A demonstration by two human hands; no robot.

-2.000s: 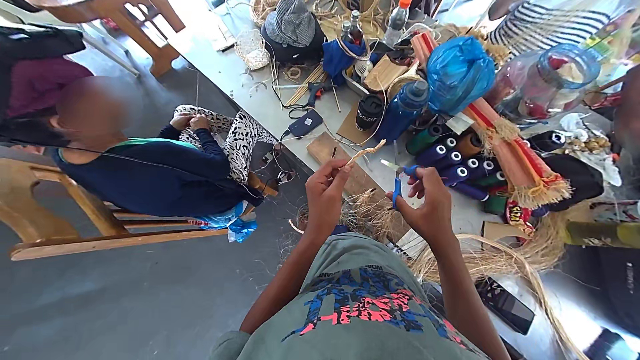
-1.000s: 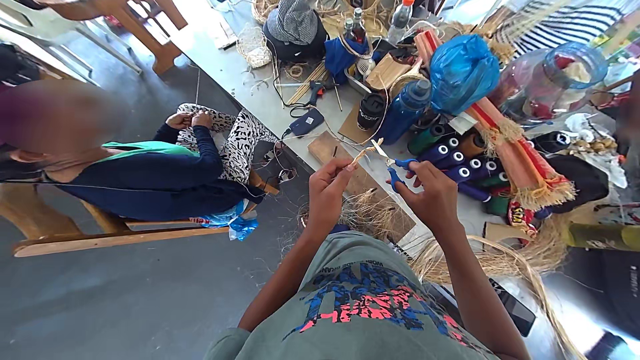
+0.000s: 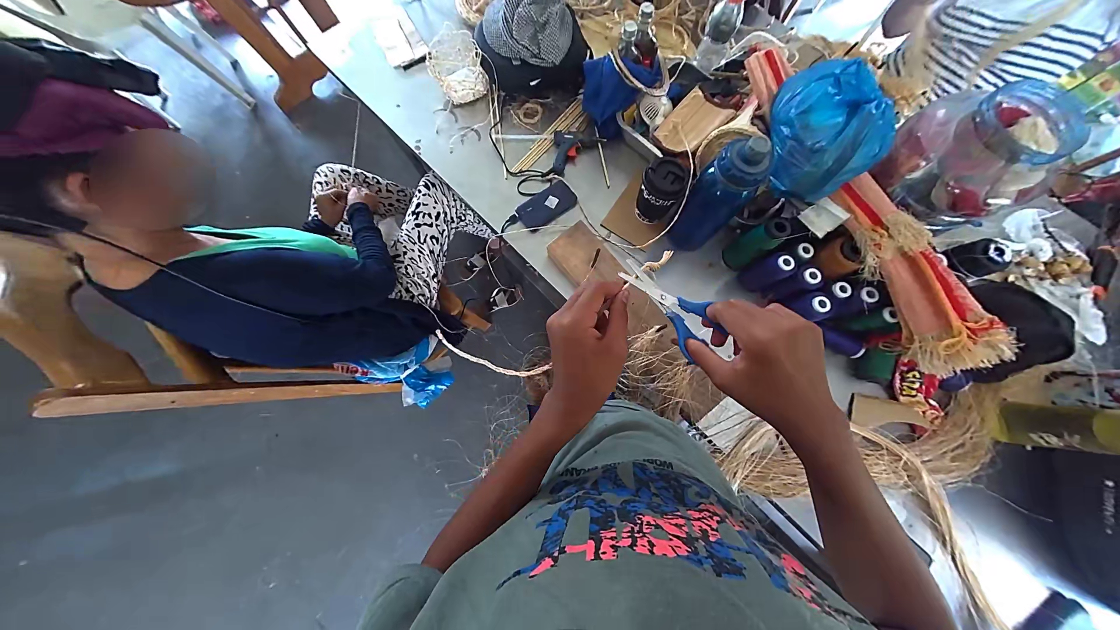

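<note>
My right hand (image 3: 766,359) grips the blue handles of a pair of scissors (image 3: 681,317), whose metal blades stand apart and point up and left. Between finger and thumb, my left hand (image 3: 591,346) pinches a pale twisted fibre cord close to the blade tips. A length of pale cord (image 3: 494,366) hangs out to the left of that hand. Just beyond the blades shows a short curled cord end (image 3: 656,262); whether it is attached to the held piece I cannot tell. Loose tan fibres (image 3: 661,367) lie below my hands.
A wooden board (image 3: 577,254) lies at the table edge. Behind it are a glue gun (image 3: 569,150), a black cup (image 3: 661,188) and a blue bottle (image 3: 722,192). Thread spools (image 3: 770,271) and raffia (image 3: 927,455) lie to the right. A seated person (image 3: 262,289) is at the left.
The scissors were beside the cord two seconds ago, and my right hand has since brought them to it at my left fingertips. The seated person's head has shifted.
</note>
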